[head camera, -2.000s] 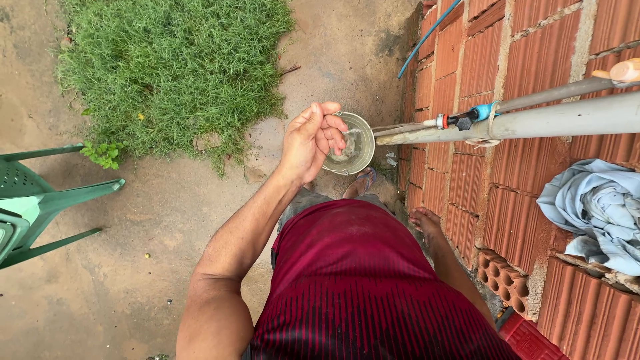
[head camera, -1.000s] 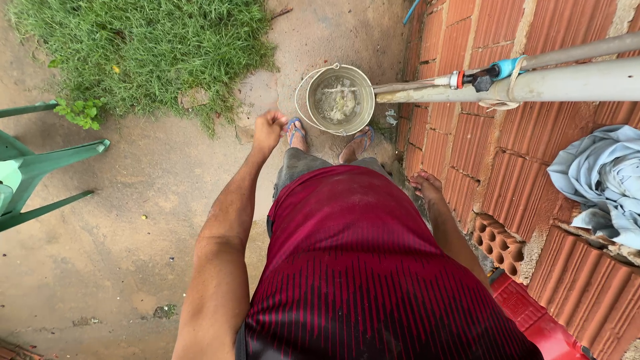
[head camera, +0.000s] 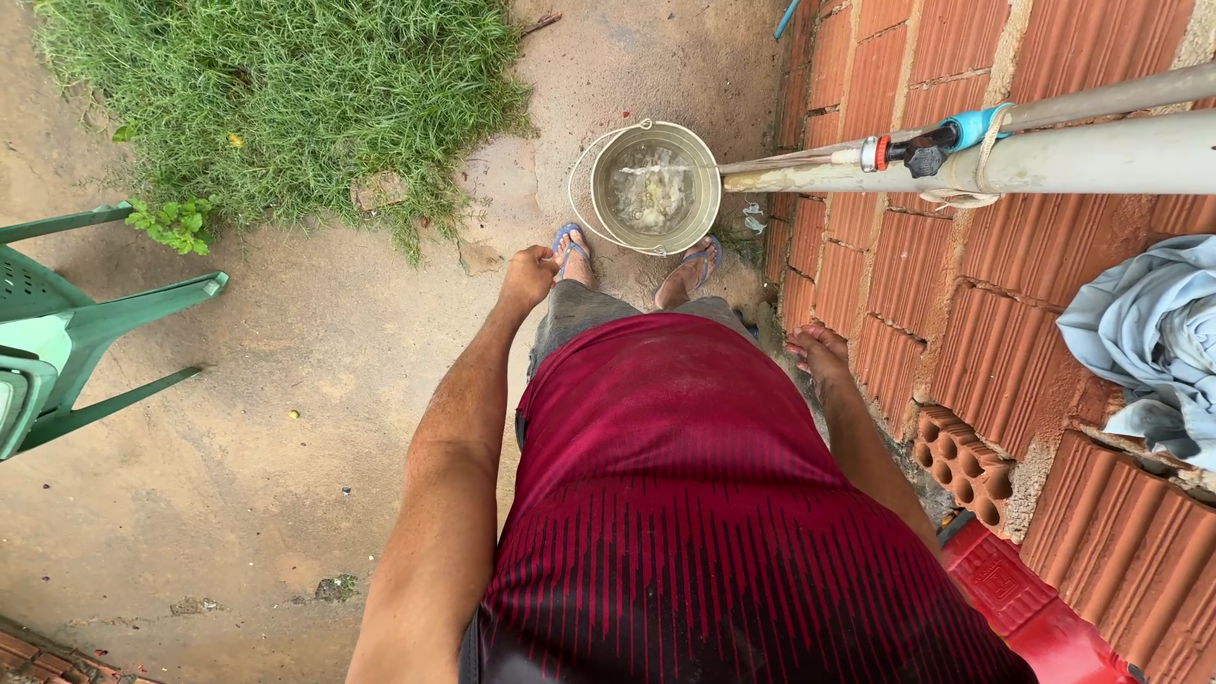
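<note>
A bucket (head camera: 708, 223) with a wire handle stands on the ground in front of my sandalled feet. Water runs into it from a tap (head camera: 926, 152) with a blue fitting, tied beside a grey pipe (head camera: 1102, 155). My left hand (head camera: 529, 277) hangs left of my left foot, its fingers curled; nothing is seen in it, though the inside of the hand is hidden. My right hand (head camera: 819, 351) is near the brick wall, with its fingers loosely bent and apart and nothing in them. Neither hand touches the bucket.
The hollow-brick wall (head camera: 883, 247) runs along the right, with a bundled light-blue cloth (head camera: 1154, 323) on it. A red plastic object (head camera: 1007, 589) lies at the lower right. On the left stand green plastic chairs (head camera: 95, 328), near a grass patch (head camera: 313, 104).
The hand over the bucket two seconds ago, the left, has moved down and away to the left side. The bucket's handle and water show fully now. My right hand has hardly moved.
</note>
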